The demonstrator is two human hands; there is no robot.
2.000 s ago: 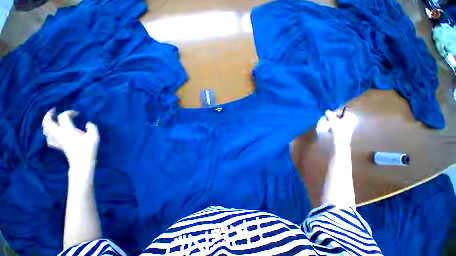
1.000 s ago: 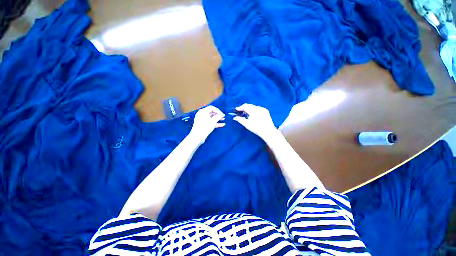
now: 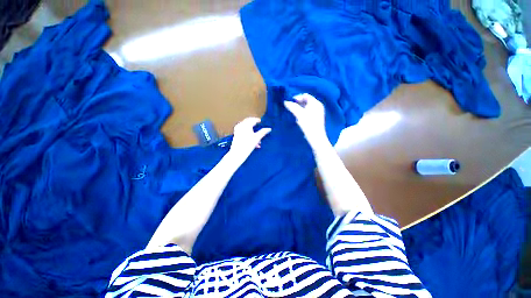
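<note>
A blue dress (image 3: pixel 262 192) lies spread in front of me, with its neckline at the middle. My left hand (image 3: pixel 249 135) pinches the neckline edge right of the small grey hang tag (image 3: pixel 204 132). My right hand (image 3: pixel 305 110) is a little farther up and right, with its fingers bent at a dark gathered fold of the same dress. Whether a small tool is inside my right hand cannot be made out. A small pale neck label (image 3: pixel 223 144) shows beside the tag.
A pale grey cylinder with a dark end (image 3: pixel 436 167) lies on the glossy brown table (image 3: pixel 384 174) at right. More blue cloth (image 3: pixel 466 233) hangs below the table's curved edge. Pale green cloth and clear plastic (image 3: pixel 518 64) are at the upper right.
My left hand came across from the far left to the neckline. My right hand came in from the right, then moved up from beside my left hand. The neckline edge there is now lifted and bunched.
</note>
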